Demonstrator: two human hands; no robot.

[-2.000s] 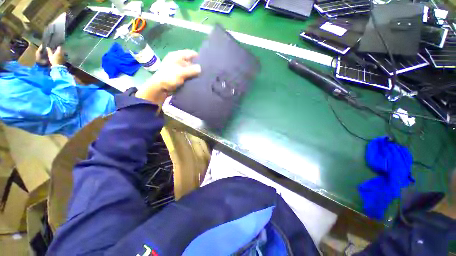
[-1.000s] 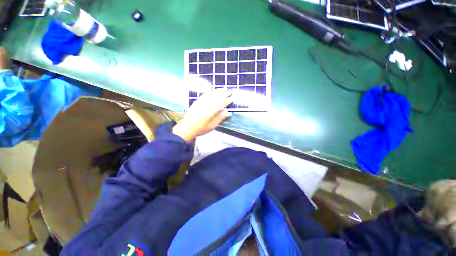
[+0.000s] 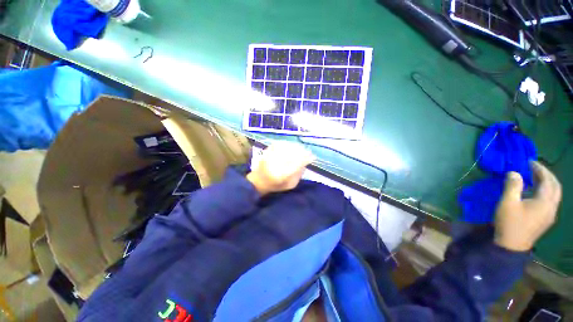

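A solar panel [image 3: 308,91] lies face up on the green bench, its dark cell grid and white frame showing. A thin black cable [image 3: 352,155] runs from its lower edge over the bench edge and hangs down. My left hand [image 3: 281,166] is at the bench edge just below the panel, fingers curled; whether it holds anything is hidden. My right hand [image 3: 528,207] is at the blue cloth [image 3: 507,151], thumb and fingers apart, not closed on it. The crumpled cloth lies on the bench at the right.
A black corded tool [image 3: 430,26] lies at the upper right, with more panels [image 3: 487,22] beyond and a white scrap [image 3: 533,91] by its cord. A bottle [image 3: 122,9] and second blue cloth [image 3: 76,24] lie upper left. An open carton [image 3: 81,188] and a person's light-blue sleeve [image 3: 50,104] are left.
The panel was first held back side up in my left hand, then laid face up. My left hand has since moved off it towards me. My right hand has come to the cloth.
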